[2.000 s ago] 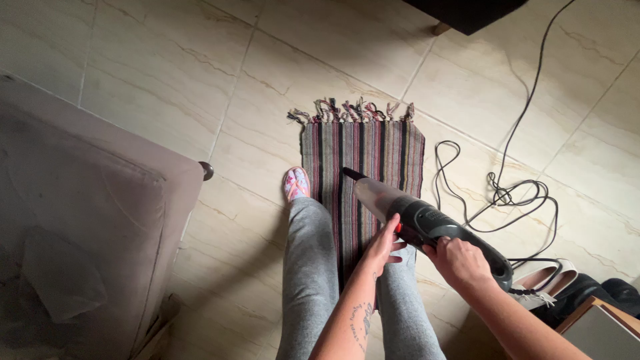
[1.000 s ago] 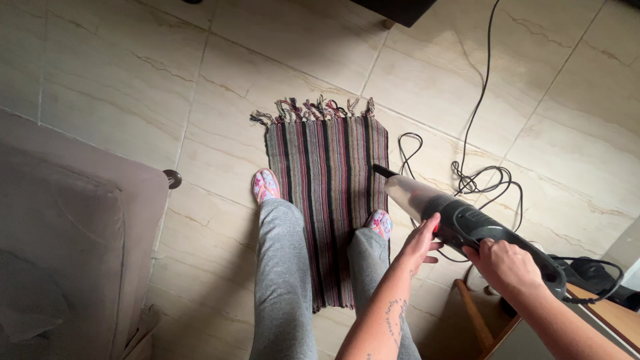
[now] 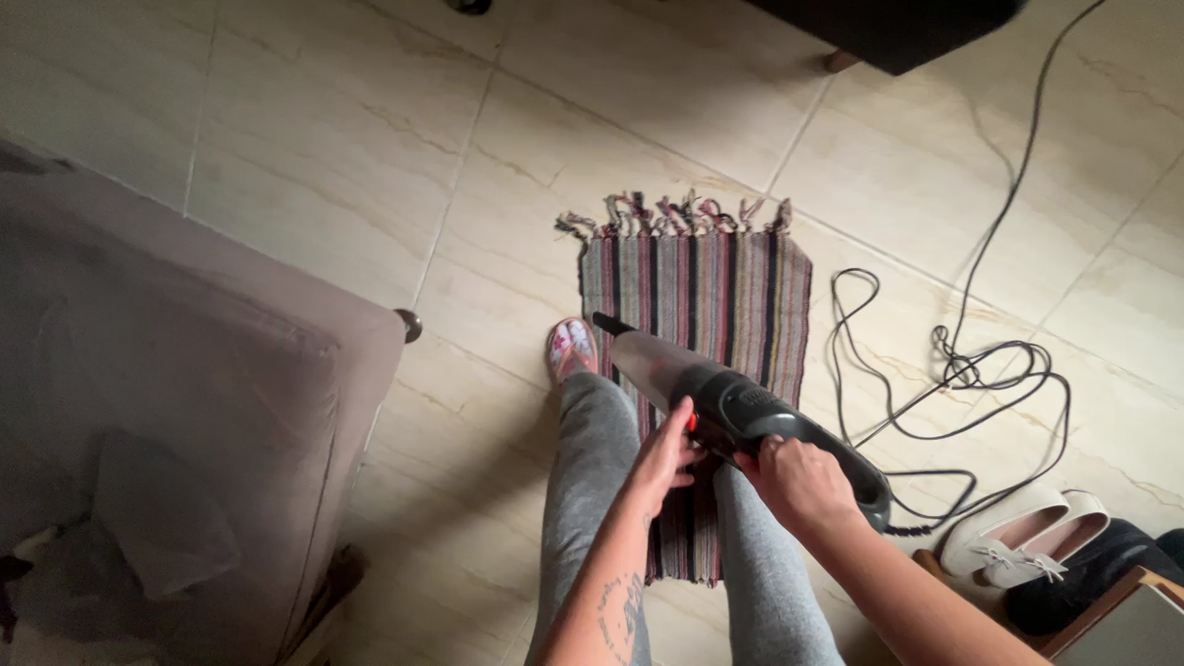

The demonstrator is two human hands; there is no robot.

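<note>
A black handheld vacuum cleaner [image 3: 731, 398] with a clear dust cup points up and left, its narrow nozzle over the left side of a striped fringed rug [image 3: 698, 277]. My right hand [image 3: 800, 481] is wrapped around its handle. Against the underside of the body, near a red button, lies my left hand [image 3: 668, 453], fingers partly spread and partly hidden by the vacuum. One foot in a patterned slipper [image 3: 571, 347] rests at the rug's left edge; the other foot is hidden. Whether the nozzle touches the rug cannot be told.
A black power cord [image 3: 1027, 370] lies tangled on the tiled floor right of the rug. White shoes [image 3: 1008, 541] and a wood-edged piece of furniture [image 3: 1124, 620] are at lower right. An upholstered sofa [image 3: 361, 342] fills the left; dark furniture [image 3: 888, 32] stands at the top.
The vacuum's nozzle has moved from the rug's right side to its left side, with both hands following. The view has shifted, showing more of the floor at right and the white shoes again.
</note>
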